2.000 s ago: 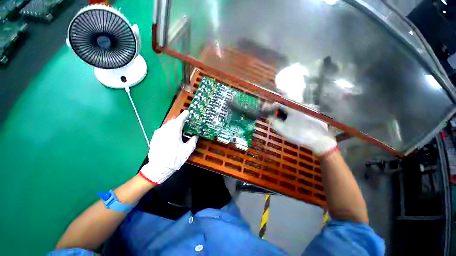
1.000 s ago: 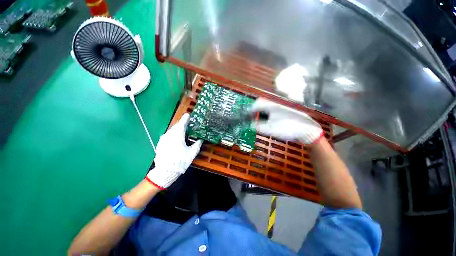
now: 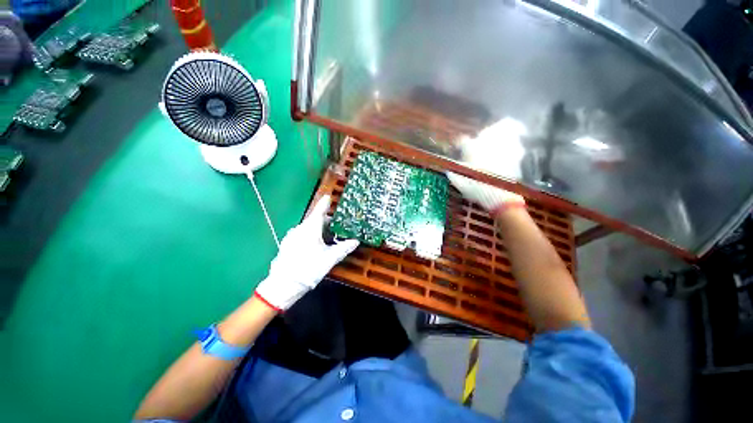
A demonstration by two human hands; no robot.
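A green circuit board [image 3: 388,200] with rows of small silver and white parts lies on the orange-brown slotted tray [image 3: 487,291]. My left hand [image 3: 304,256], in a white glove with a red cuff edge, is at the board's lower left corner, with thumb and fingers at its edge. My right hand [image 3: 489,192], gloved the same, is beyond the board's upper right corner, partly behind the lower edge of the clear shield [image 3: 462,66]. Its fingers are partly hidden, and I cannot tell whether it holds anything.
A white desk fan [image 3: 216,106] with its cable stands on the green bench [image 3: 149,273] at left. A grey conveyor [image 3: 49,173] at upper left carries several boards [image 3: 54,103]. A red-orange post [image 3: 191,23] stands behind the fan. The shield slopes over the tray's far side.
My right hand has moved away from over the board to beyond its upper right corner. The dark brush-like tool that was over the board no longer shows there. My left hand stays at the board's corner.
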